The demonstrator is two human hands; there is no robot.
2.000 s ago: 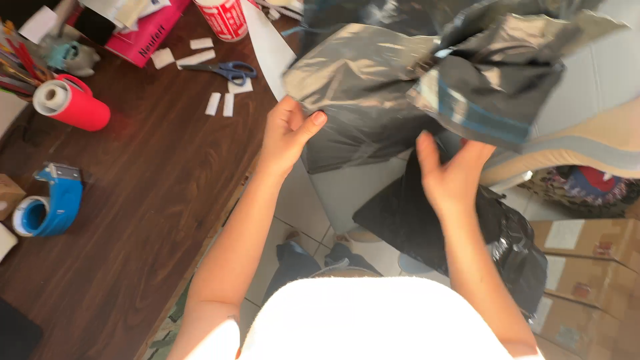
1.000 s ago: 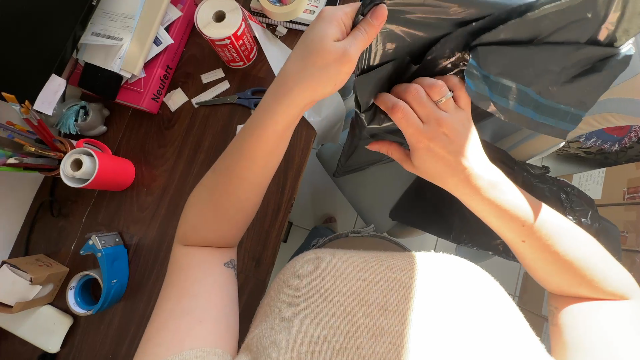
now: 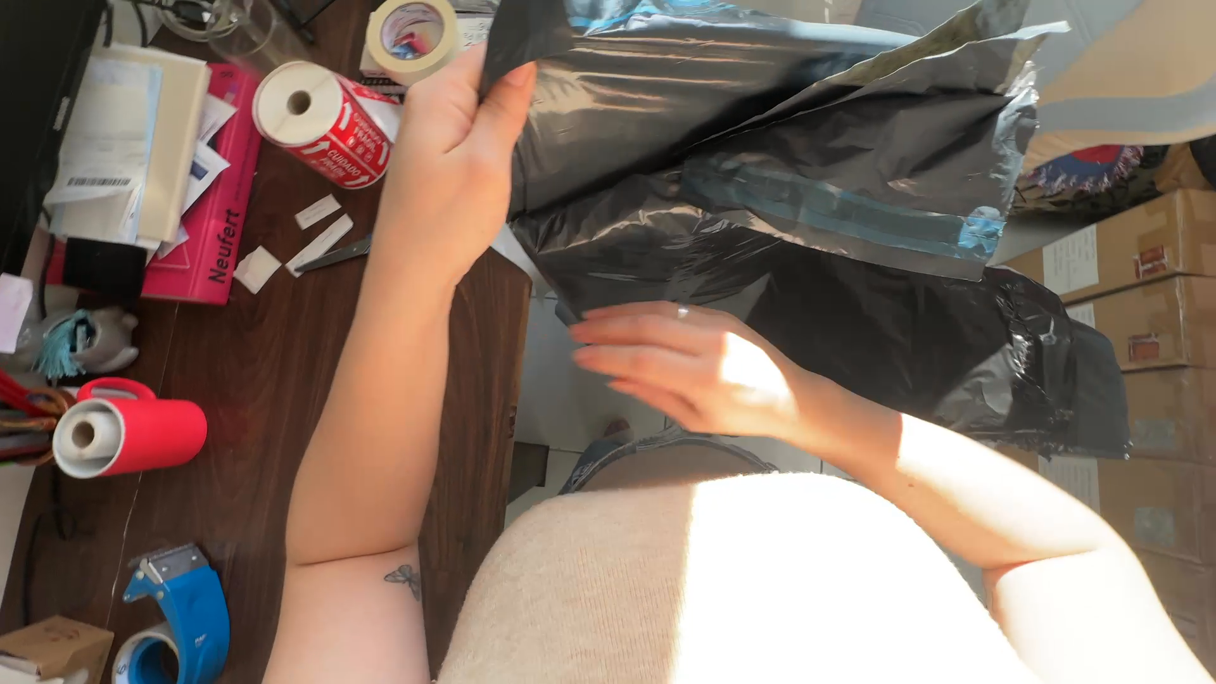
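Observation:
A black plastic bag [image 3: 617,123] with a blue-edged adhesive strip hangs spread at the top centre. My left hand [image 3: 465,152] pinches its left edge between thumb and fingers. Below the bag's lower left corner, my right hand [image 3: 693,370] has its fingers stretched out together, a ring on one; whether it presses on the plastic I cannot tell. Further black plastic [image 3: 912,332] lies behind and beneath the bag, reaching to the right.
On the dark wooden desk [image 3: 256,380] at left are a roll of red labels [image 3: 342,133], masking tape [image 3: 411,38], scissors [image 3: 337,255], a red mug [image 3: 152,435], a blue tape dispenser [image 3: 199,598] and a pink book [image 3: 228,228]. Cardboard boxes [image 3: 1159,323] stand stacked at right.
The bag was bunched up two seconds ago and is now spread wider. My right hand, on the plastic one second ago, has moved down to the bag's lower corner.

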